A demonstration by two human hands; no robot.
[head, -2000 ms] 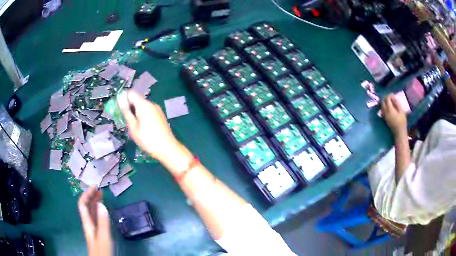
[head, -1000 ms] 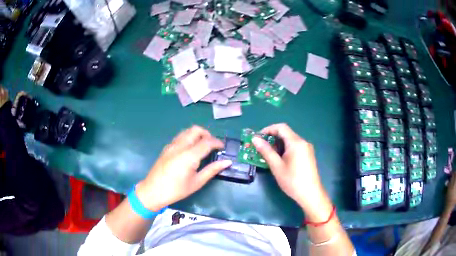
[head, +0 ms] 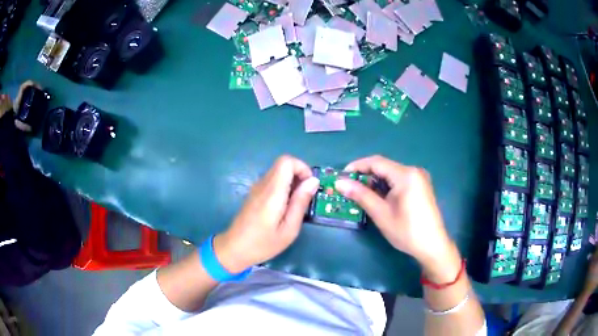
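A green circuit board [head: 338,206] lies in the open top of a black square housing [head: 347,224], near the bench edge in front of me. My left hand [head: 269,213] grips the left side of the housing, thumb at the board's upper left. My right hand [head: 403,207] holds the right side, with its thumb on the board's upper part. The fingers hide the housing's side walls. Whether the board is fully seated I cannot tell.
A heap of foam-backed boards [head: 331,79] lies beyond my hands. Filled housings [head: 513,164] stand in long rows at right. Black units with round fronts [head: 88,130] stand at left, near another person's hand [head: 23,98]. A red stool [head: 124,257] is below the bench.
The circuit board has moved left from beside the housing onto its open top. Both hands now close around the unit. The view has shifted, so the heap appears higher and further right.
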